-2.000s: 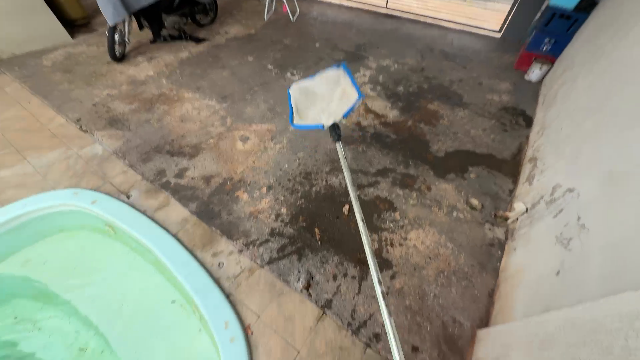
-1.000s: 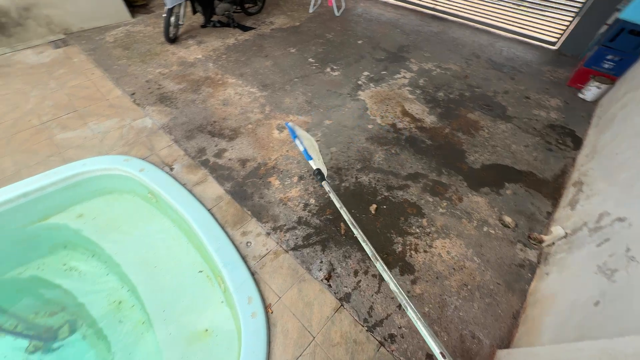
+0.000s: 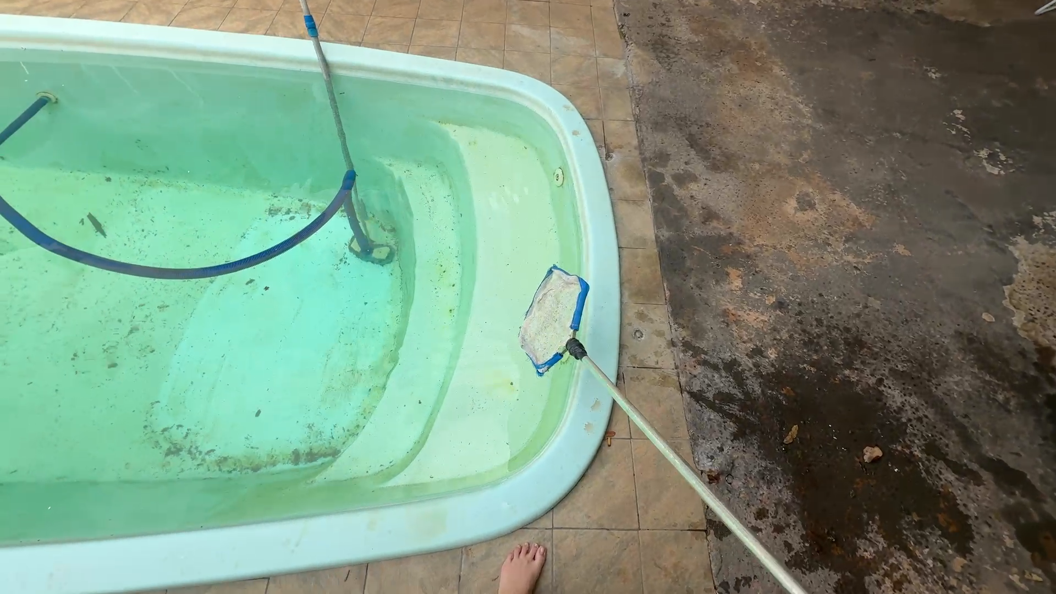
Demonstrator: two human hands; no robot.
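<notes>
Neither of my hands shows in the head view. A pool skimmer net with a blue frame and pale mesh hangs over the steps at the pool's right end. Its metal pole crosses the pool rim and runs out of view at the bottom right; what holds it is hidden. The swimming pool has a pale blue rim and green water with dirt on its floor. A second pole leans over the far rim into the water, down to a vacuum head. A blue hose curves from that pole to the left.
A bare foot stands on the beige paving tiles by the near rim. Right of the tiles lies rough, stained concrete with wet patches, a small stone and dry leaf bits. A hose fitting sits in the pool's far wall.
The skimmer net has moved left from above the concrete to over the pool's steps. The view has swung left, bringing more of the pool, the hose and the second pole into sight.
</notes>
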